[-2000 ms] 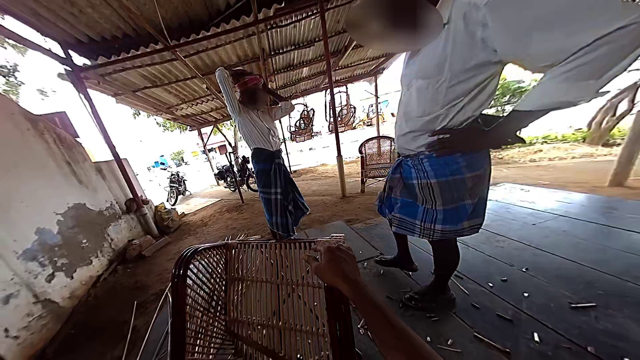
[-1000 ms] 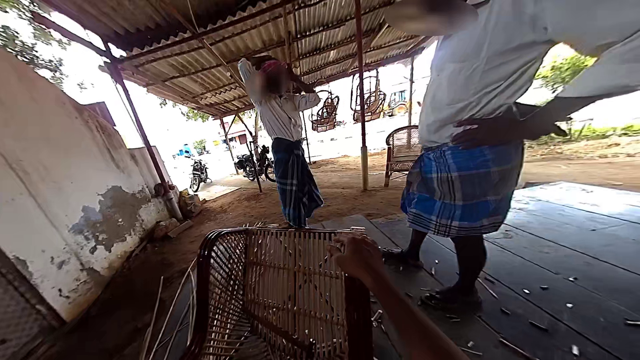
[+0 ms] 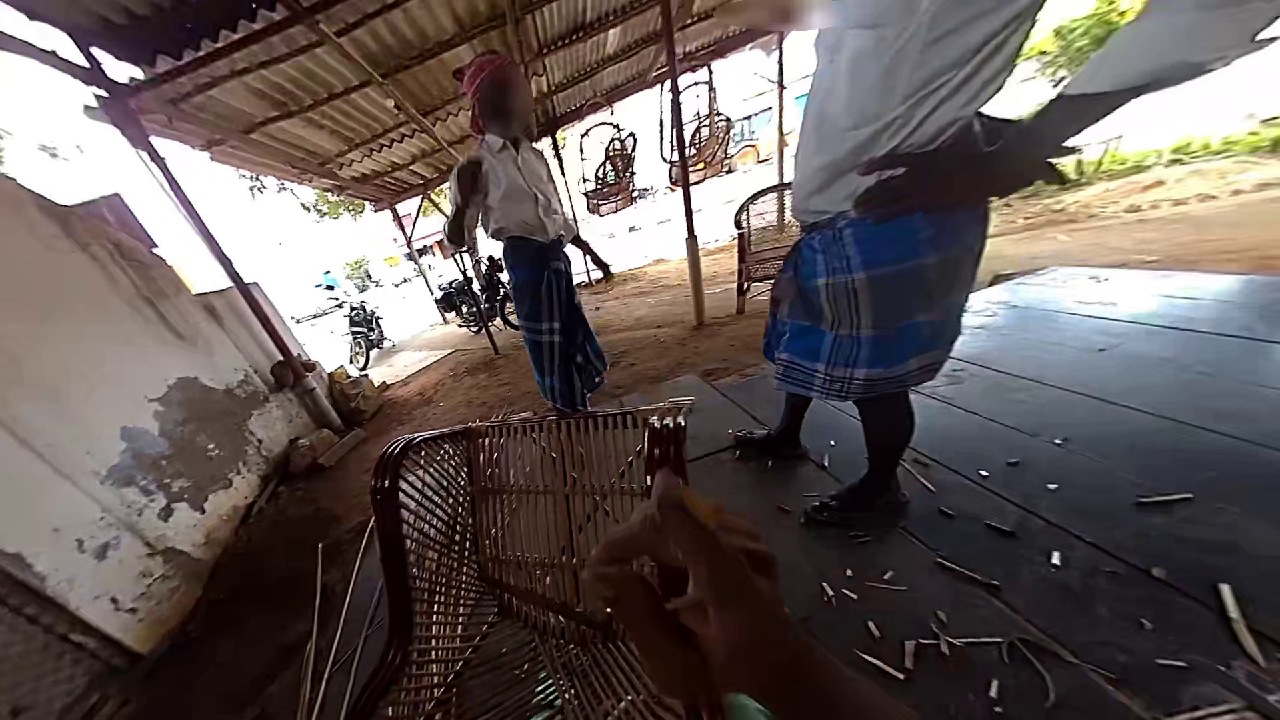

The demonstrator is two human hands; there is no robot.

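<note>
My right hand (image 3: 700, 570), at the lower middle of the head view, is in front of the right side of a woven cane chair (image 3: 565, 495). Its fingers are curled beside the chair's dark right edge; whether they grip it I cannot tell. The chair's bound upper right corner (image 3: 668, 440) shows just above my fingertips. Thin cane strips run down its back and sides, and part of the seat is visible below. My left hand is out of view.
A person in a blue checked wrap (image 3: 870, 300) stands close on the right; another person (image 3: 530, 230) stands beyond the chair. Cane offcuts (image 3: 965, 570) litter the dark slab floor (image 3: 1100, 430). A peeling wall (image 3: 130, 430) and long loose canes (image 3: 335, 630) are at left.
My right hand has moved from the chair's upper right corner down along its right side, nearer to me. The far person has lowered the arms that were raised to the head.
</note>
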